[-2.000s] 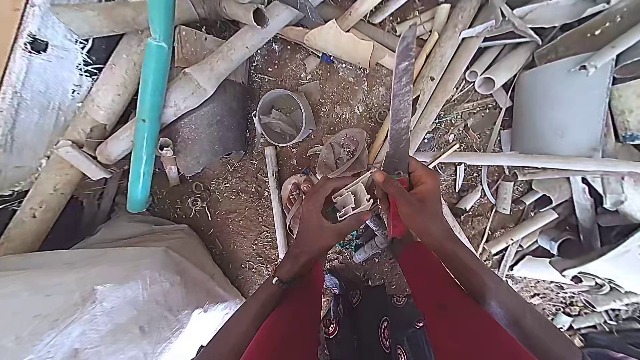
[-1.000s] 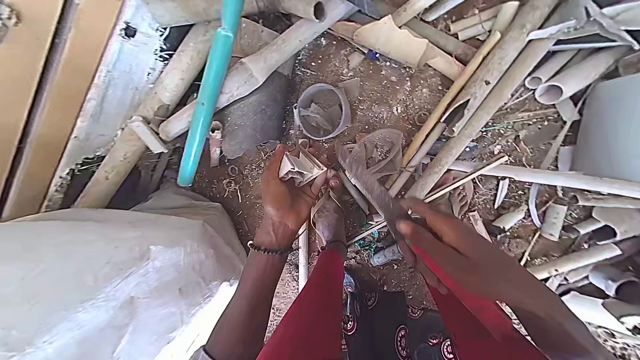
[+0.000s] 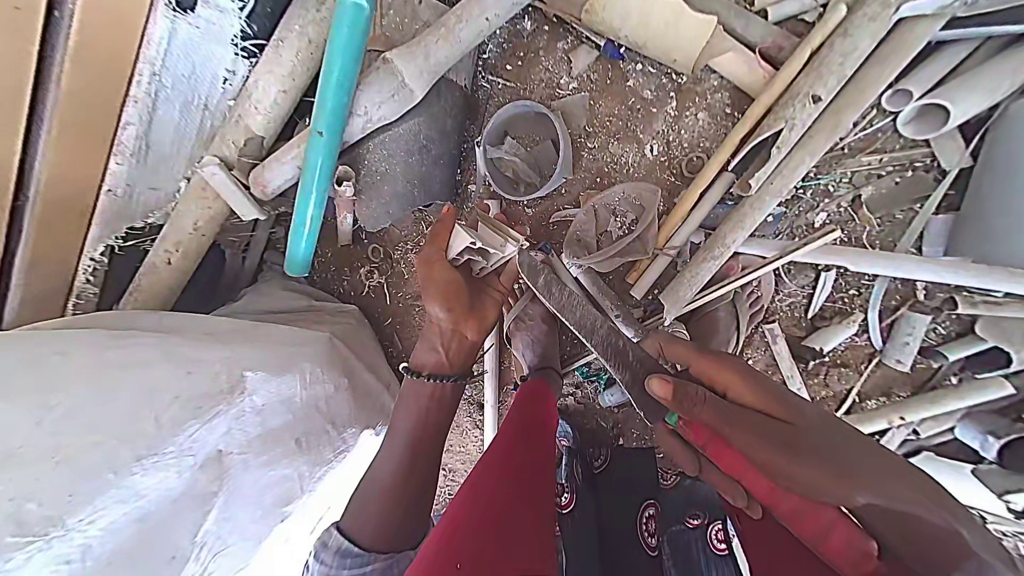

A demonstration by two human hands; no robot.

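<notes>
My left hand (image 3: pixel 468 292), palm up with a beaded bracelet at its wrist, holds a pale ridged plastic piece (image 3: pixel 486 244). A long worn metal blade (image 3: pixel 588 332), like a machete's, reaches up from my right hand (image 3: pixel 728 400); its tip is beside the held piece, and whether they touch is unclear. Red wrapping covers its handle (image 3: pixel 784 488), which lies along my right palm. Just above my left hand stands a pale plastic container (image 3: pixel 524 152) with scraps inside. A mesh bag or net (image 3: pixel 614 228) with scraps lies right of it.
Old plastic pipes (image 3: pixel 800 160) are piled on the right. A turquoise pipe (image 3: pixel 328 136) slants down at the upper left, near larger pale pipes (image 3: pixel 400 80). A large pale sack or sheet (image 3: pixel 184 432) fills the lower left. Feet in sandals (image 3: pixel 534 336) rest on the littered dirt ground.
Two seconds ago both hands were together around the pale piece, with the blade pointing up. They have since moved apart, and the blade now slants toward the piece in my left hand.
</notes>
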